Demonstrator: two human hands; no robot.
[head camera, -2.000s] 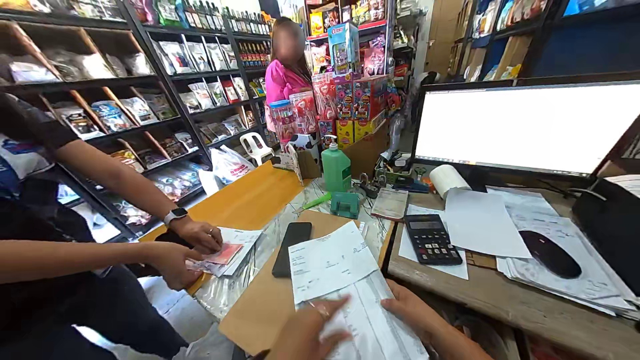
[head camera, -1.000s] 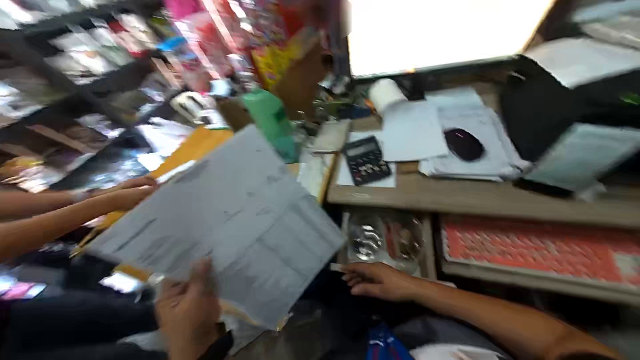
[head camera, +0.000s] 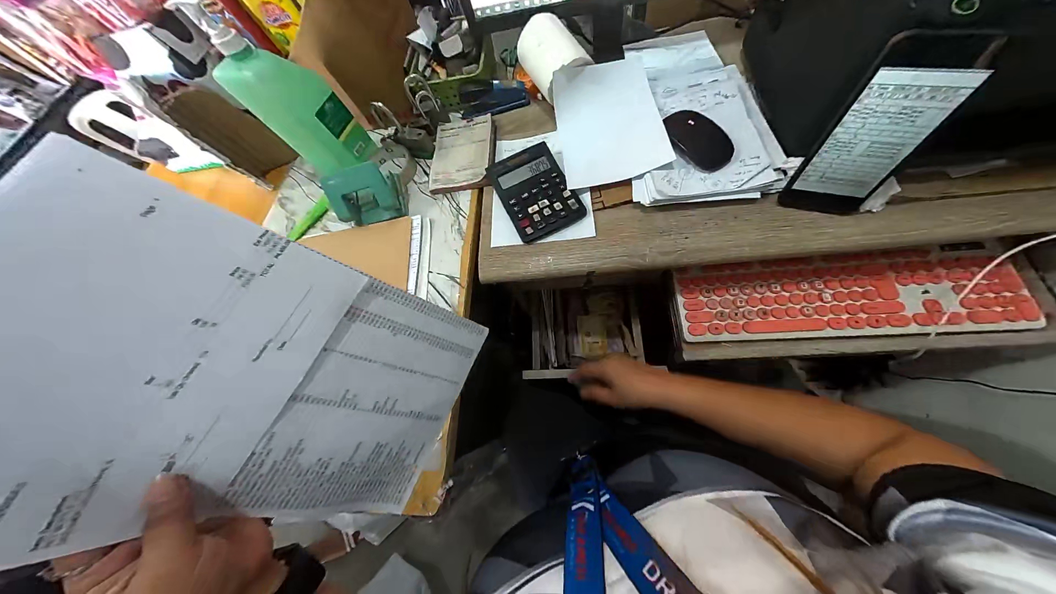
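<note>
Printed paper sheets (head camera: 206, 330) fill the left of the head view, and my left hand (head camera: 177, 536) grips their lower edge, thumb on top. A brown folder or envelope (head camera: 431, 487) shows at their lower right corner. My right hand (head camera: 615, 381) is at the front edge of a small pulled-out drawer (head camera: 549, 374) under the desk, fingers curled near its lip; whether they hold the lip is unclear. Inside the drawer lie what look like banknotes (head camera: 591, 337) and upright papers. Above it, on the desk, a black calculator (head camera: 536, 191) rests on white paper.
A coral keyboard (head camera: 858, 297) sits on a shelf right of the drawer. On the desk are a computer mouse (head camera: 699, 140), stacked papers (head camera: 726, 186), a paper roll (head camera: 551, 51) and a propped-up smartphone (head camera: 883, 140). A green pump bottle (head camera: 289, 99) and a teal tape dispenser (head camera: 363, 194) stand left.
The view has swung down and right. My right hand has moved from the papers to the drawer. My left hand still holds the sheets, now farther left. The other person's hands are no longer plainly seen.
</note>
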